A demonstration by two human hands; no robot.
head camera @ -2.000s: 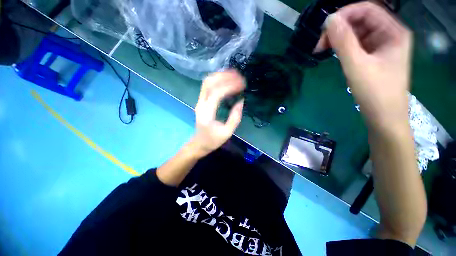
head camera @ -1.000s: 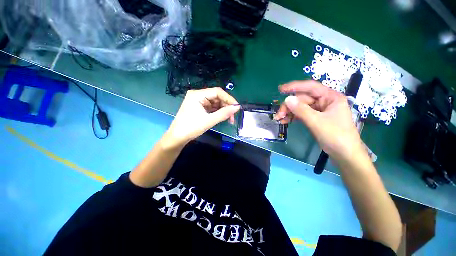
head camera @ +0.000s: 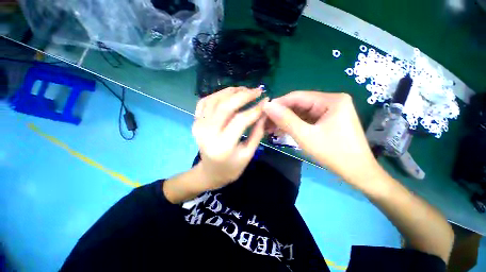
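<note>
My left hand (head camera: 226, 133) and my right hand (head camera: 320, 127) meet at the fingertips over the bench's near edge. A tiny dark thing shows between the fingertips; it is too small to name, and which hand grips it is unclear. A device housing with a bright middle (head camera: 285, 140) lies below my hands and is mostly hidden by them. A tangle of thin black cords (head camera: 237, 58) lies just beyond my left hand. A single white ring (head camera: 261, 87) shows at my left fingertips, by the tangle's edge.
White rings (head camera: 373, 74) lie in a large pile on the right. A handheld tool (head camera: 391, 130) lies beside the pile. A clear plastic bag (head camera: 160, 40) is at the upper left, with black cases (head camera: 280, 13) at the top. A blue stool (head camera: 50, 95) stands on the floor.
My hands have left the housing's two sides and come together at the fingertips above it. The view has shifted, so bench items appear further right, and the tool is less covered.
</note>
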